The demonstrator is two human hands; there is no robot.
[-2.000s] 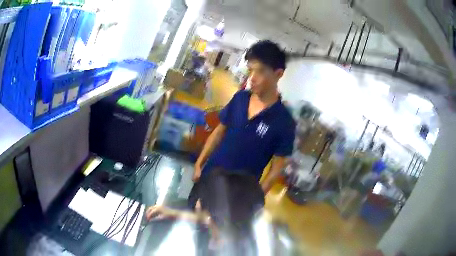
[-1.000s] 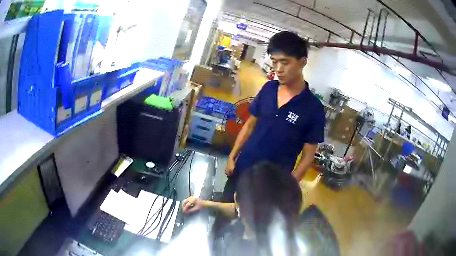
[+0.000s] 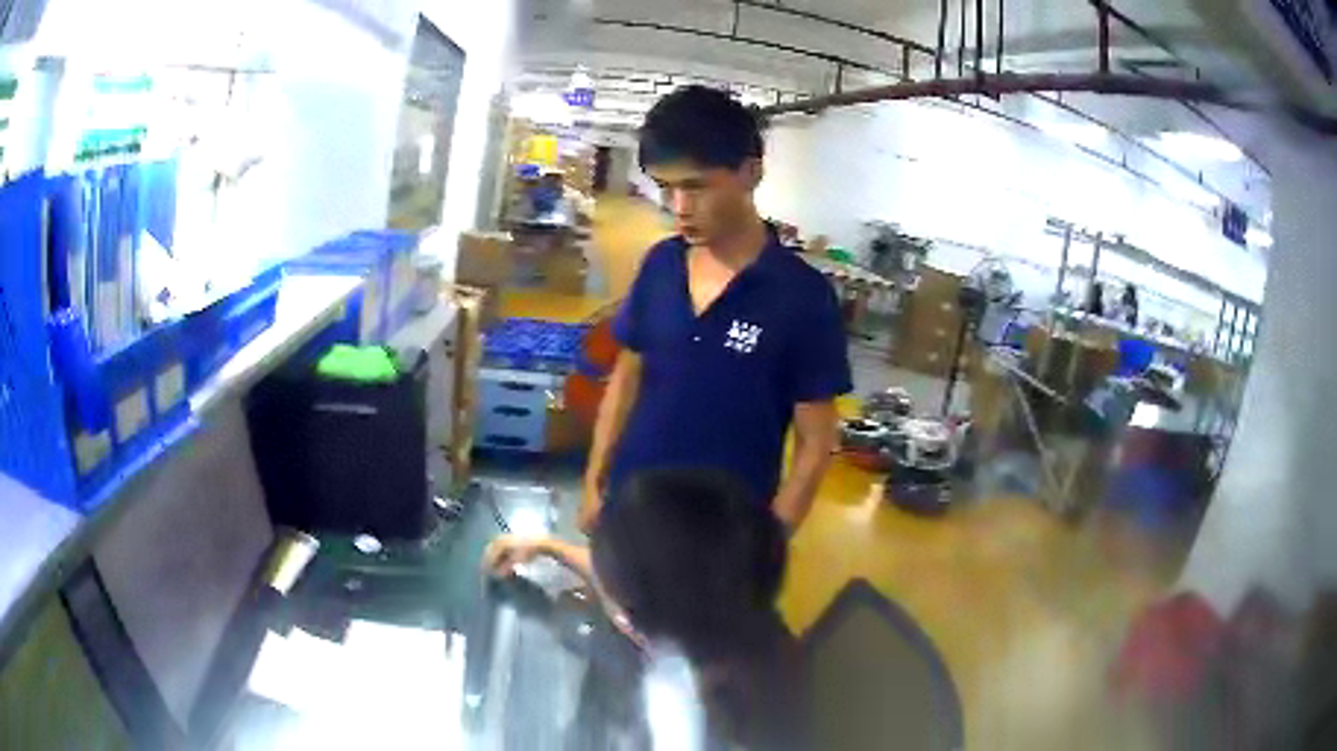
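Neither of my hands shows in the frame. In front of me, white paper sheets (image 3: 384,678) lie on the dark green desk at the lower left, washed out by glare. A seated person with dark hair (image 3: 689,565) is in the lower middle. That person's hand (image 3: 513,555) reaches over the desk beyond the papers. Dark, thin shapes, possibly black cables, lie beside and below that hand; they are too blurred to tell.
A standing person in a navy shirt (image 3: 733,360) is behind the seated one. A black box (image 3: 340,448) with a green item (image 3: 358,363) stands at the desk's far end. Blue file holders (image 3: 132,404) fill the shelf at left. A grey-brown chair back (image 3: 880,682) is lower right.
The view has turned, then shifted the scene left since a second ago. The seated person's hand has moved farther up the desk. The black cables no longer show on the papers.
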